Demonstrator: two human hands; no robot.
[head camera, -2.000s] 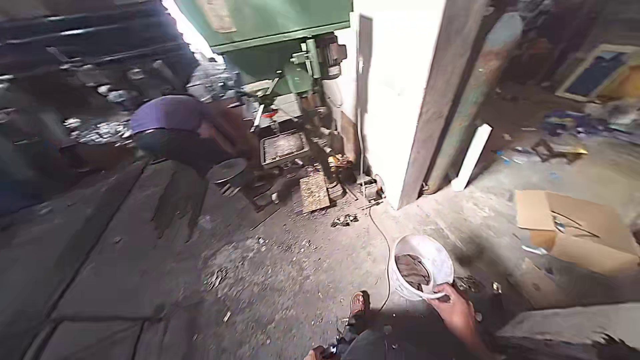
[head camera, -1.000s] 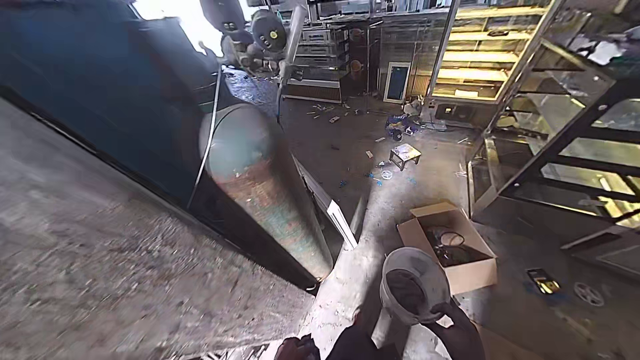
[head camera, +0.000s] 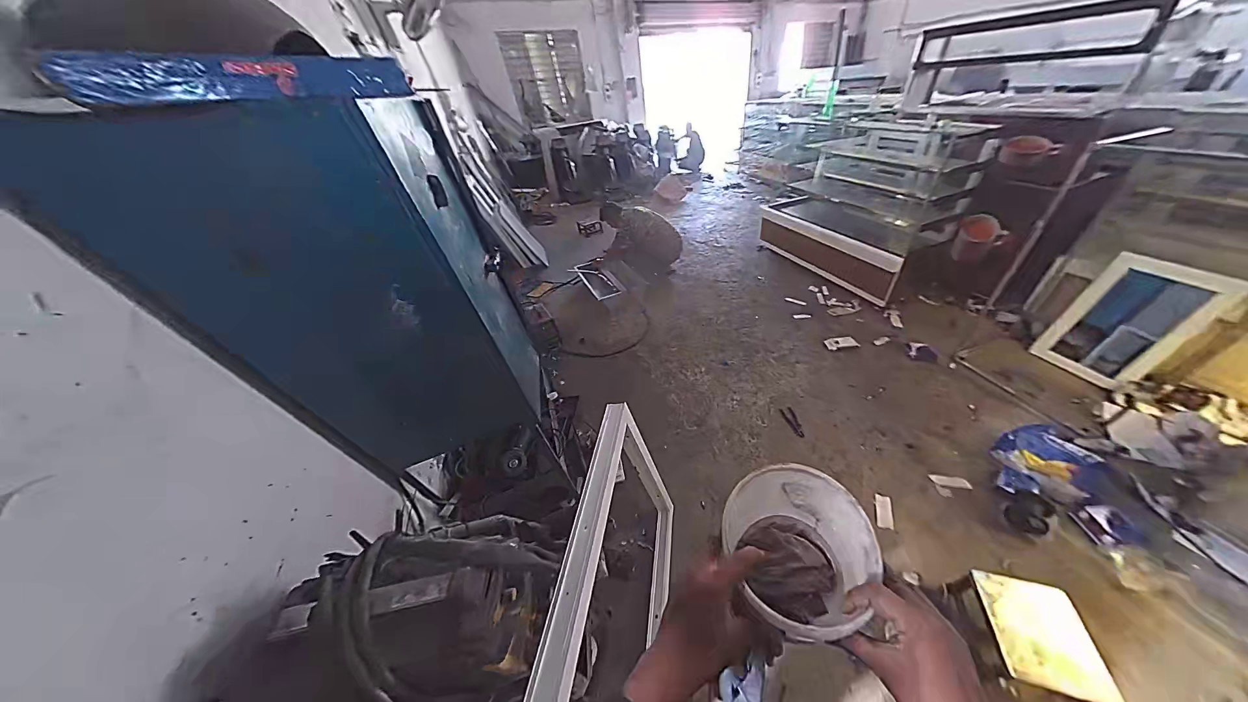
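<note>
A white plastic bucket (head camera: 846, 507) is tilted toward me at the lower middle, with a crumpled dark brown cloth or similar material (head camera: 788, 570) inside. My right hand (head camera: 902, 634) grips its near right rim, thumb over the edge. At the left rim is my left hand (head camera: 707, 614), its thumb reaching over the rim beside the dark material; its other fingers are hidden or blurred. Just left of that hand stands a white rectangular frame (head camera: 590, 526).
A blue metal cabinet (head camera: 244, 263) and a machine with cables (head camera: 419, 604) are on the left. A small table (head camera: 1048, 634) stands at lower right near plastic litter (head camera: 1058, 463). Pliers (head camera: 792, 421) lie on the floor. A person (head camera: 643, 239) crouches farther off, opposite a glass display case (head camera: 838, 244).
The view has swung round from the machine area to the long workshop floor. My left hand has come up to the bucket, which my right hand was holding by its rim in both earlier frames.
</note>
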